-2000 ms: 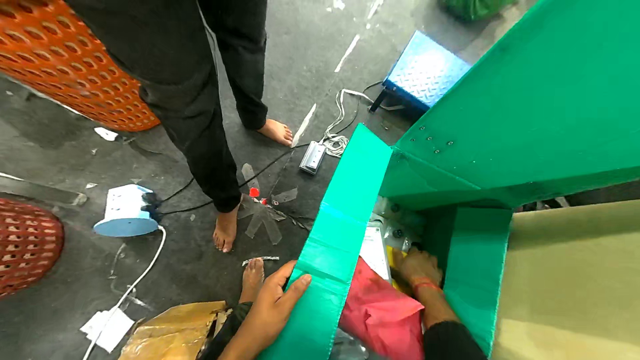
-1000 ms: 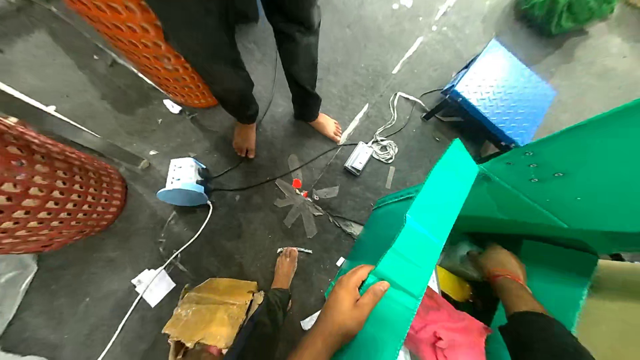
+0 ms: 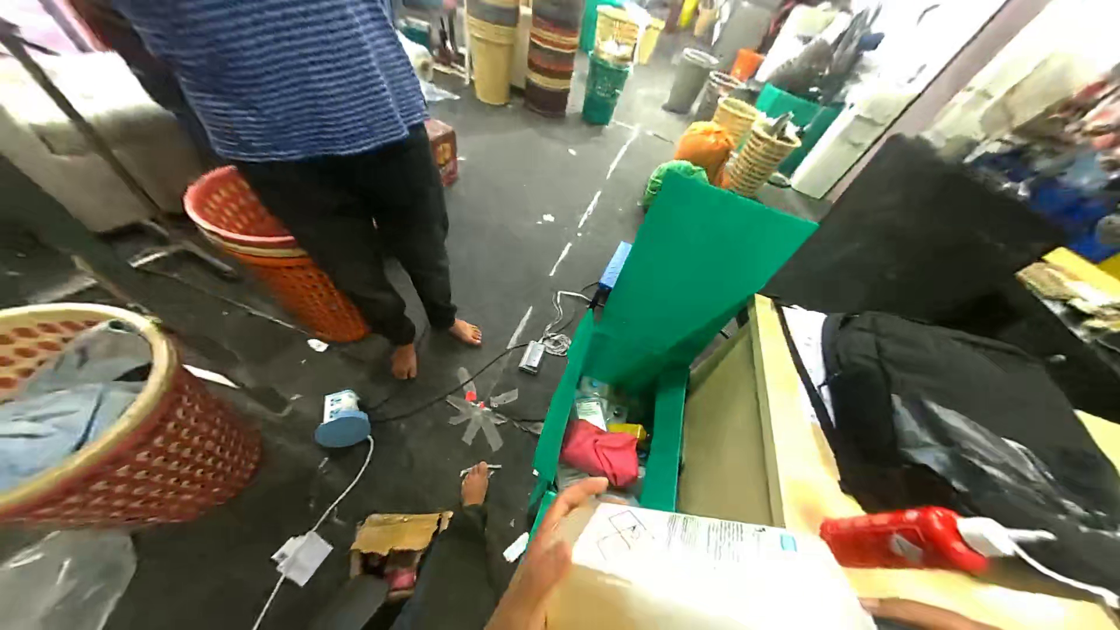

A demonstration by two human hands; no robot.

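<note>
My left hand point(image 3: 544, 560) lies along the left side of a pale, printed container point(image 3: 700, 569) low in the view, holding it. At the container's right edge, only a strip of my right hand point(image 3: 927, 614) shows; the container hides its fingers. Just beyond stands an open green corrugated plastic box point(image 3: 669, 437) with its large flap point(image 3: 691, 271) raised. Inside the box are a red cloth bundle point(image 3: 602, 452), a yellow item point(image 3: 628, 430) and clear plastic pieces point(image 3: 595, 387). A red squeeze bottle point(image 3: 901, 538) with a white nozzle lies on the wooden table at the right.
A black bag point(image 3: 954, 411) lies on the wooden table point(image 3: 805, 464). Another person point(image 3: 350, 201) stands barefoot ahead on the left. Perforated baskets point(image 3: 210, 446), a cardboard box point(image 3: 398, 534), a power socket block point(image 3: 341, 418) and cables lie around the floor.
The right hand has come out of the green box, and the left hand has let go of its flap. The pale container is now between the hands. The view has tilted up widely.
</note>
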